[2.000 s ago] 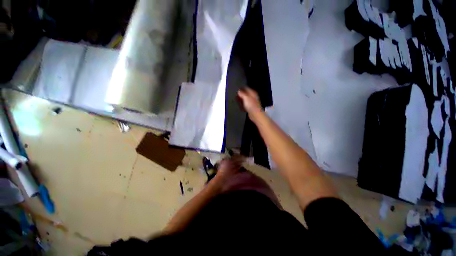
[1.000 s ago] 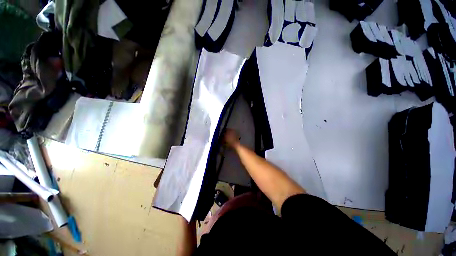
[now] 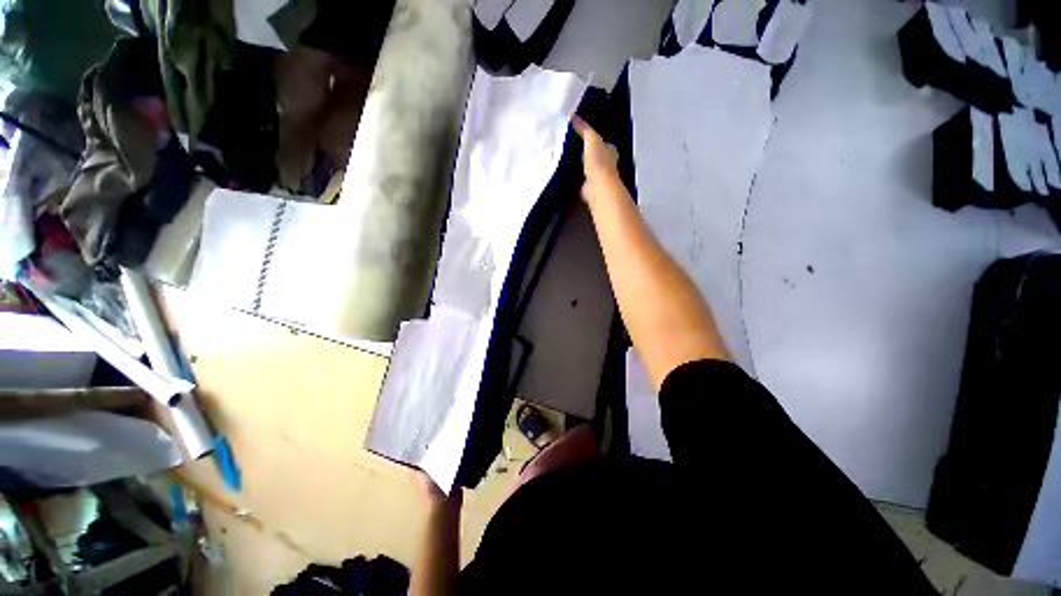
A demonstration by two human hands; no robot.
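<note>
A long dark panel stack with a white paper marker on top lies along the table, its near end sticking out past the table edge. My right hand is at its upper right side, fingertips against the dark edge near the far end. My left hand is at the near end, its fingers hidden under the stack, which it holds from below. A second panel stack with white paper on top lies to the right, with a narrow gap between the two.
A thick pale mottled roll lies left of the stack. Small dark blocks with white tops lie at the far right, above a large dark stack. Heaped cloth is at the upper left. White tubes stand beside the tan floor.
My right hand has moved up along the stack's edge towards its far end. My left hand has gone to the stack's near corner since the oldest frame. The view has shifted.
</note>
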